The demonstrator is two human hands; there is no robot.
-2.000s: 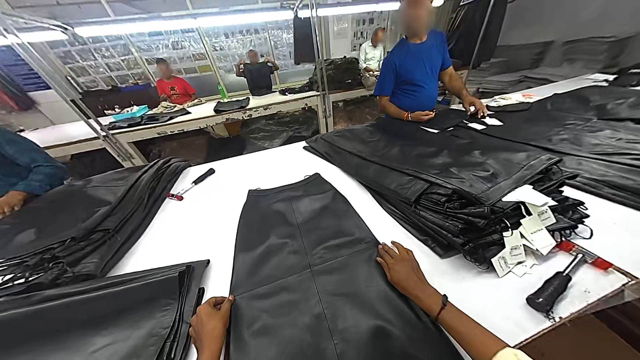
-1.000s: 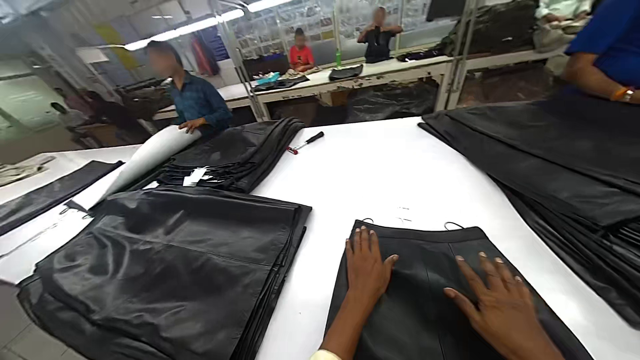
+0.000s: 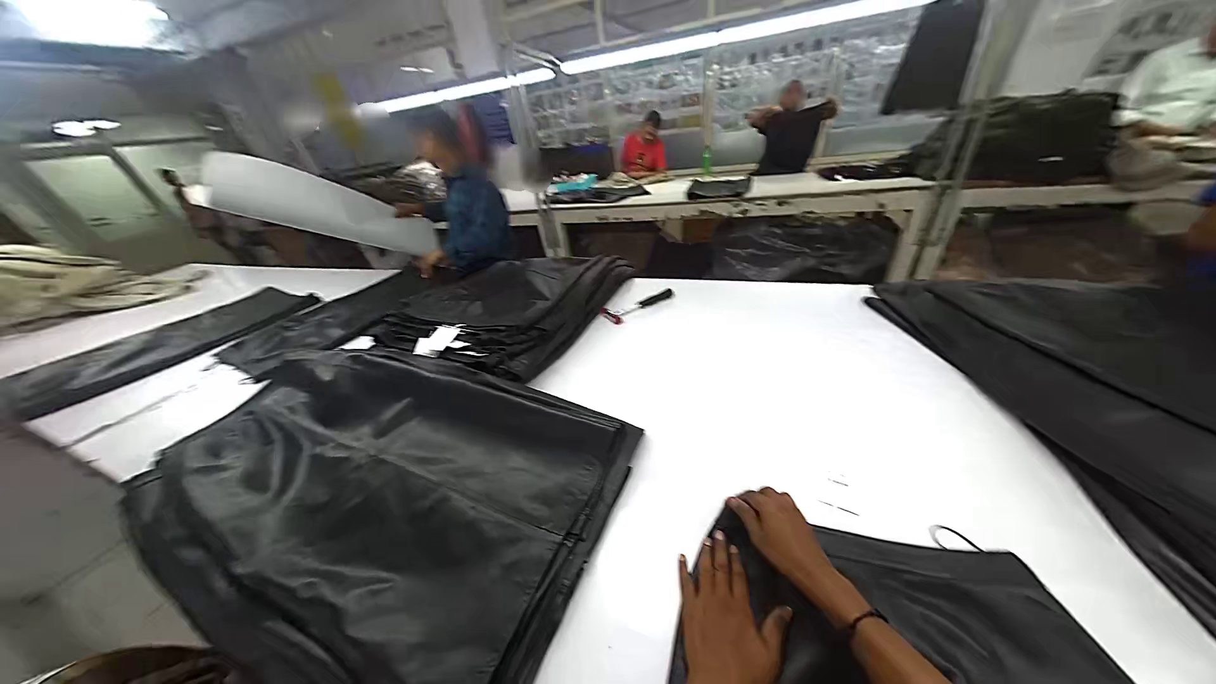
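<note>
A black leather-like skirt (image 3: 959, 598) lies on the white table at the bottom right, a thin loop standing up from its waist edge. My left hand (image 3: 730, 622) rests flat on its left part, fingers apart. Just above it, my right hand (image 3: 774, 532), with a dark band at the wrist, reaches across to the skirt's upper left corner; its fingertips touch the corner, and whether they pinch the material I cannot tell. To the left lies a pile of similar black garments (image 3: 380, 513).
Another black pile with white tags (image 3: 513, 304) lies behind, beside a black-handled tool (image 3: 655, 298). More black garments (image 3: 1092, 380) cover the right side. A person in blue (image 3: 475, 214) handles a large white sheet (image 3: 313, 204) at the far left. Others are at a back bench.
My right hand has moved left across the skirt to its upper left corner, beside my left hand. The person in blue has raised the white sheet off the table. The view has swung left.
</note>
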